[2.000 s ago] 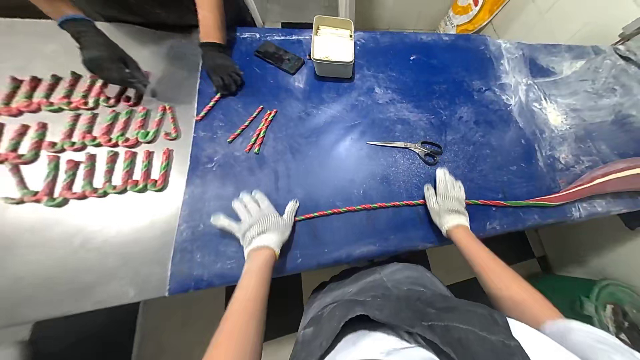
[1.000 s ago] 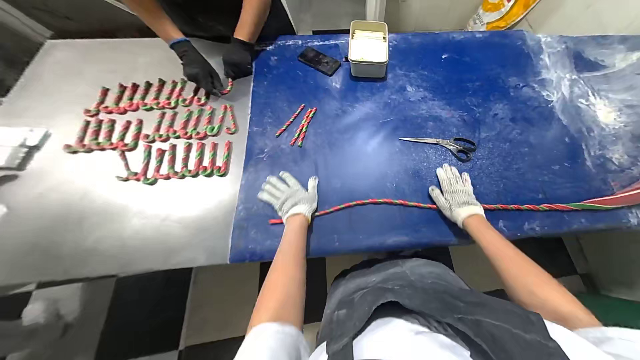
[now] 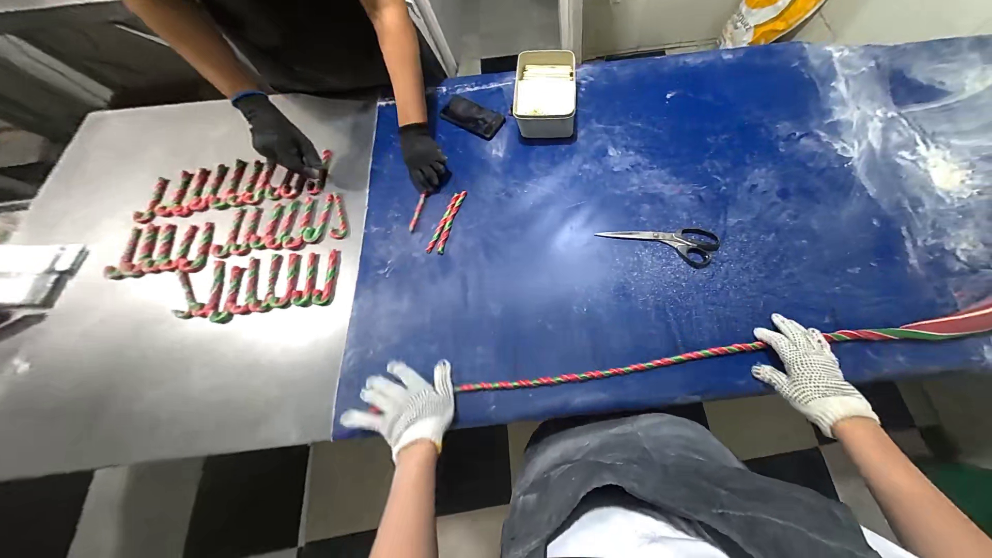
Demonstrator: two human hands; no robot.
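A twisted red and green candy rope (image 3: 604, 374) runs along the near edge of the blue work surface (image 3: 527, 310) and widens into a thicker striped mass (image 3: 957, 322) at the right. My left hand (image 3: 407, 403), in a white dotted knit glove, lies flat over the rope's left end with fingers spread. On the rope farther right rests my right hand (image 3: 806, 372), gloved alike, its fingers apart and palm down. Black-handled scissors (image 3: 666, 237) lie beyond the rope, blades pointing left. Cut candy sticks (image 3: 447, 223) lie together near the left side of the blue surface.
Across the table, a co-worker's black-gloved hands (image 3: 283, 139) touch candy pieces. Rows of hooked candy canes (image 3: 252, 232) cover part of the metal table (image 3: 256, 380). A phone (image 3: 473, 118) and a cream container (image 3: 545, 128) stand at the far edge; a bag (image 3: 767, 23) is behind.
The co-worker's one hand has moved from the canes to a stick on the blue surface. My hands stay on the rope, whose left end stuck out past my left hand a second ago.
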